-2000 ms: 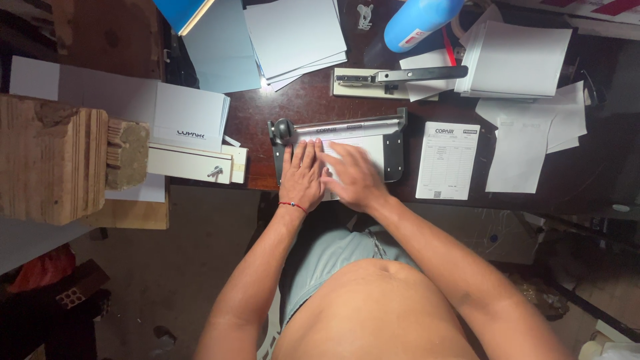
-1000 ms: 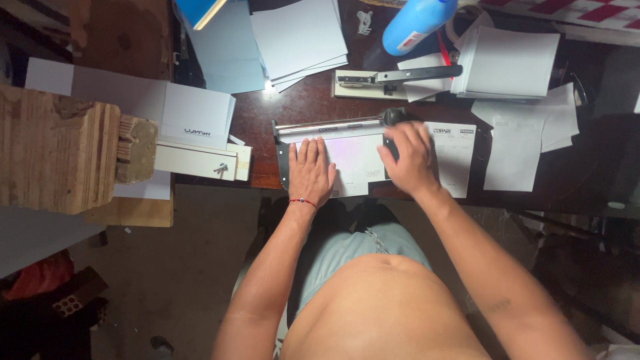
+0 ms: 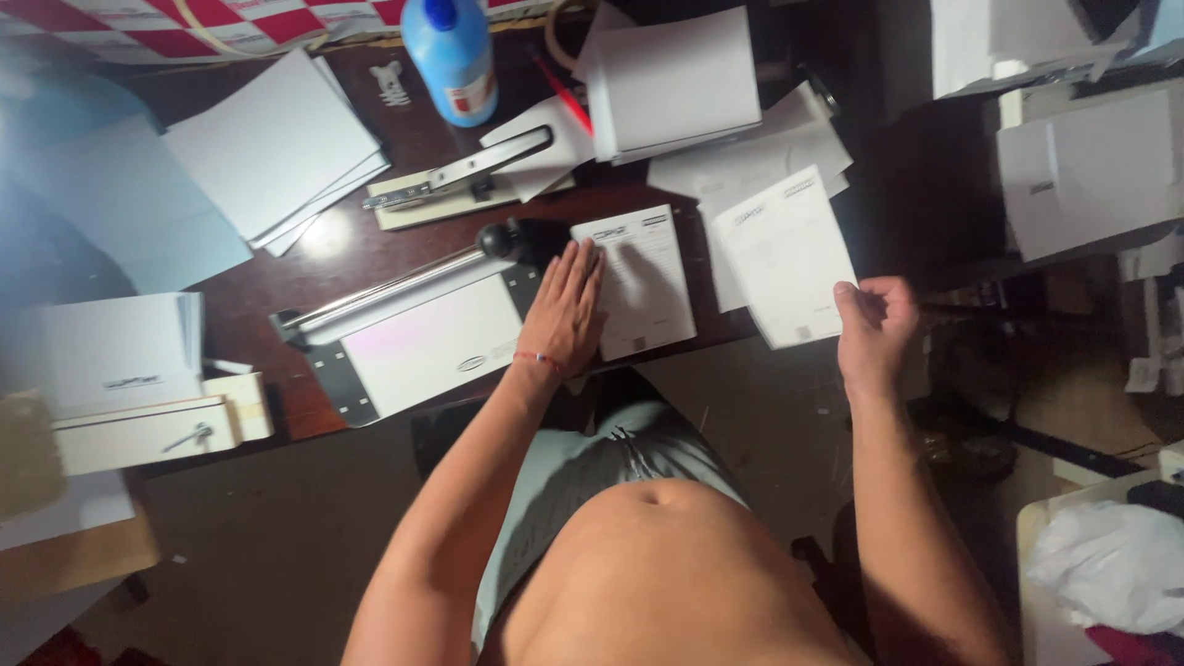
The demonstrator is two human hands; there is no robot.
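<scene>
My right hand (image 3: 877,319) pinches the lower right edge of a printed white sheet (image 3: 786,264), raised over loose papers at the desk's front edge. My left hand (image 3: 566,305), with a thin red bracelet at the wrist, lies flat with fingers extended on the left edge of a printed form pad or sheet (image 3: 647,287). Left of that hand is a rotary paper trimmer (image 3: 435,347) with a metal rail and a black round knob (image 3: 497,240) at the rail's right end. No paper shows under the rail.
Behind the trimmer stands a long-arm stapler (image 3: 472,176), with a blue bottle (image 3: 453,65) beyond it. Stacks of white paper (image 3: 675,83) lie at the back right, others (image 3: 277,148) at the back left. A white box-like piece (image 3: 148,435) sits at the front left edge.
My left hand has moved from the trimmer to the printed form on its right. My right hand has left the trimmer's knob and now holds a sheet farther right. The view has shifted right and tilted.
</scene>
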